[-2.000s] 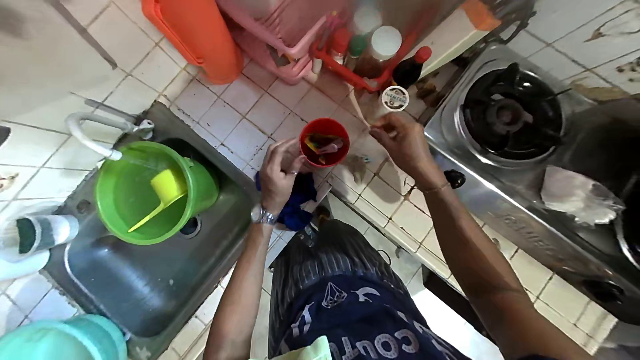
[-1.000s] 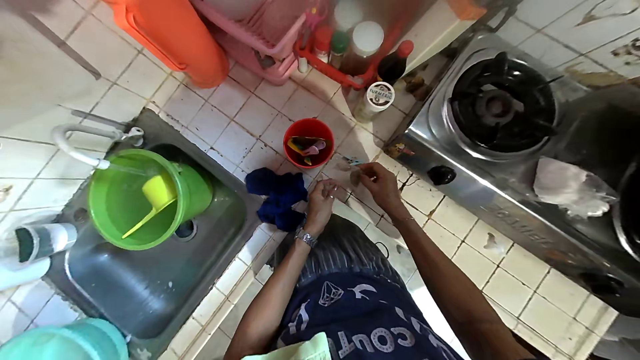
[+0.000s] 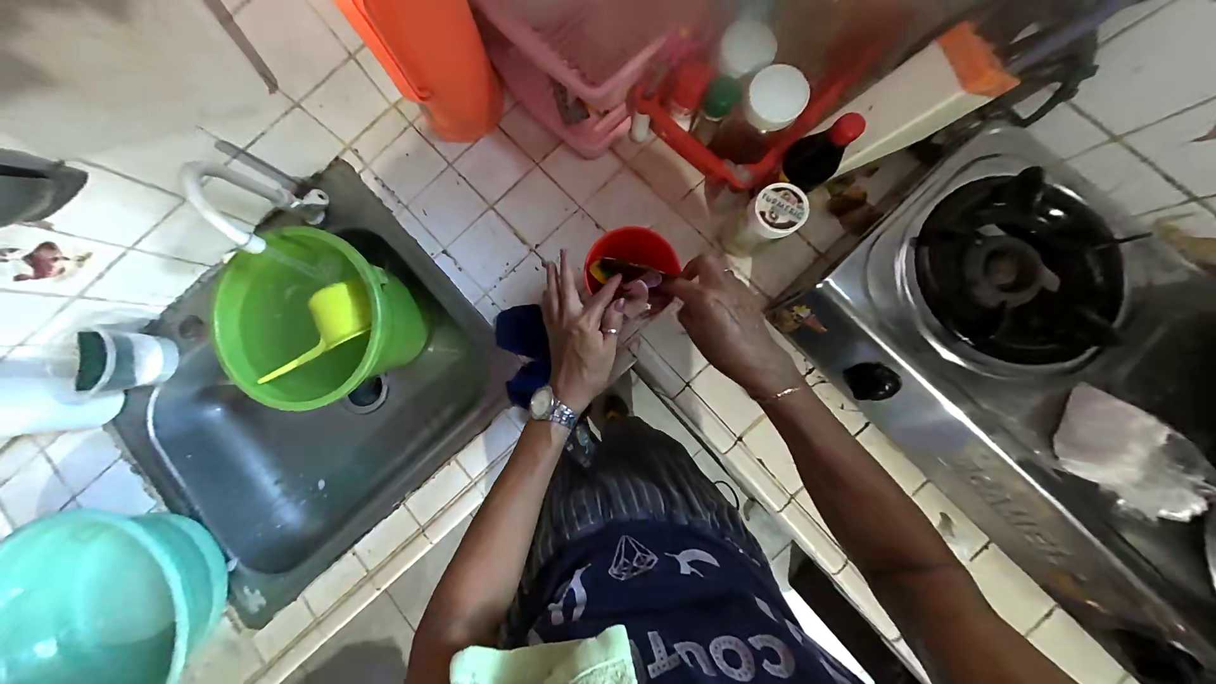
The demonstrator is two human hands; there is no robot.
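A small red plastic cup (image 3: 635,241) stands on the tiled counter, holding small dark, yellow and pinkish items. My left hand (image 3: 581,332), with a wristwatch on the wrist, is at the cup's near left rim, its fingers spread and partly over the opening. My right hand (image 3: 727,318) is at the cup's right rim with thumb and fingers pinched; whether something small is between them cannot be made out. A crumpled dark blue cloth (image 3: 522,347) lies left of my left hand. The white-lidded jar (image 3: 781,211) stands beyond my right hand.
Water runs from a white faucet (image 3: 217,211) into a green bucket (image 3: 391,332) with a yellow dipper (image 3: 339,313), in the metal sink (image 3: 285,484). A gas stove (image 3: 879,328) is at right. A red basket (image 3: 708,161) of bottles and jars and a pink rack (image 3: 589,133) stand behind.
Both hands have moved from the counter's near edge, right of the cup, up to the cup's rim. Two seconds ago my right hand was beside the white-lidded jar.
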